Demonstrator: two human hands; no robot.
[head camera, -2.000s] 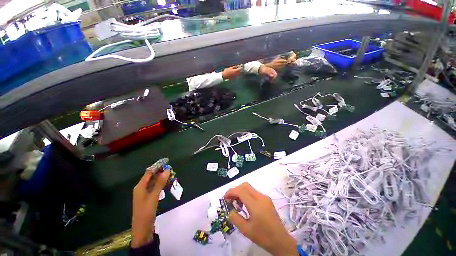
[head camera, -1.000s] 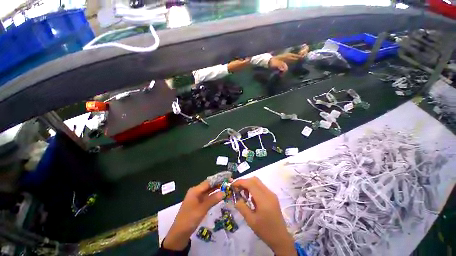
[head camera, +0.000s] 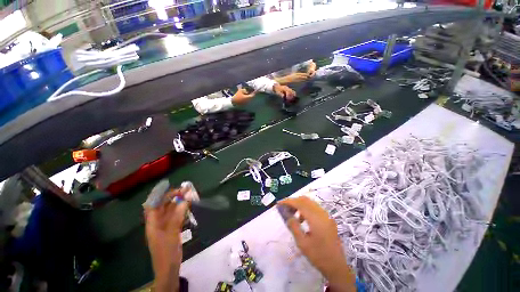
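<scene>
My left hand (head camera: 163, 228) is raised over the dark green belt, blurred, with a grey silvery piece (head camera: 157, 194) and some white and blue parts at its fingertips. My right hand (head camera: 317, 235) is over the white sheet, its thumb and fingers around a small dark grey piece (head camera: 287, 211); a white bit shows near the fingers. Several circuit boards with yellow and black parts (head camera: 248, 270) lie on the white sheet between the hands. A white rectangular piece (head camera: 186, 235) is on the belt beside my left hand.
A large tangled pile of white cables (head camera: 399, 211) lies at right. Cable-and-board pieces (head camera: 273, 183) are spread on the belt ahead. A dark-topped red box (head camera: 134, 154), black parts (head camera: 214, 130), a blue bin (head camera: 373, 56) and another person's hands (head camera: 285, 91) are beyond.
My hands were together over the boards and have parted, the left moving left over the belt, the right slightly right. The view has shifted too.
</scene>
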